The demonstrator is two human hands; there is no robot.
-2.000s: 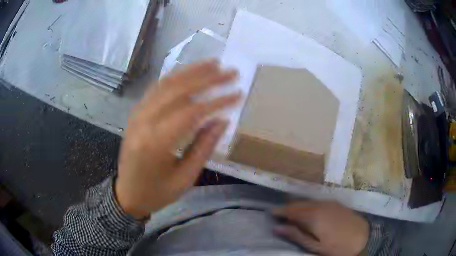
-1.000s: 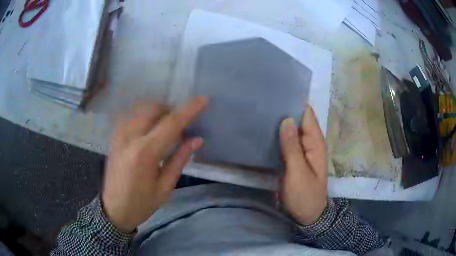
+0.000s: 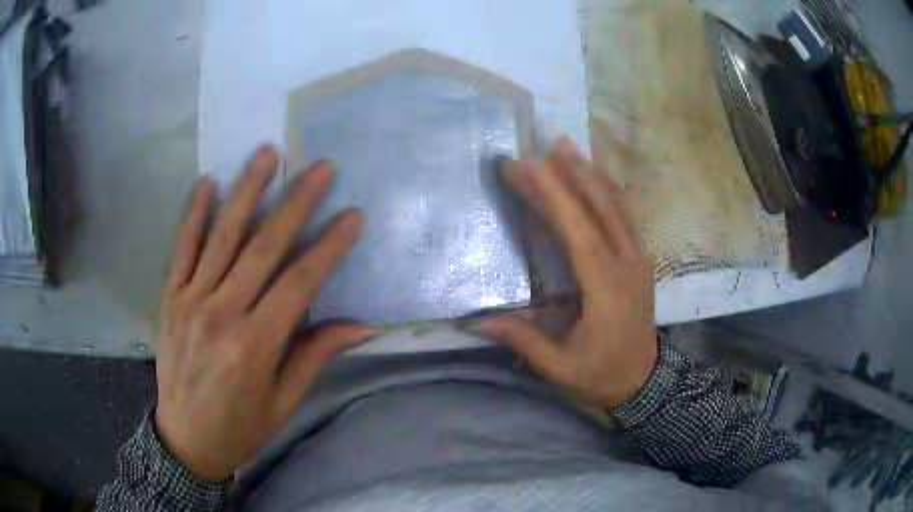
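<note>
A shiny grey five-sided plate [image 3: 420, 190] lies flat with its point away from me. A tan piece [image 3: 410, 62] shows as a border around its top and sides. Both lie on a larger white cut piece [image 3: 245, 95]. My left hand [image 3: 250, 310] is spread, its fingers at the plate's left edge and its thumb at the bottom edge. My right hand [image 3: 591, 285], a little blurred, has its fingers over the right edge and its thumb at the bottom right. Neither hand is closed around anything.
A dark iron [image 3: 801, 140] rests on a dark pad [image 3: 821, 250] at the right, beside a yellow-handled tool [image 3: 873, 115]. Brown scorched cloth [image 3: 661, 150] lies between the plate and the iron. A stack of white pieces [image 3: 15, 160] is cut off at the left edge.
The grey plate was first absent, then held tilted over the tan piece. It now lies flat on it. Both hands have moved to its edges, and the view has turned and shifted.
</note>
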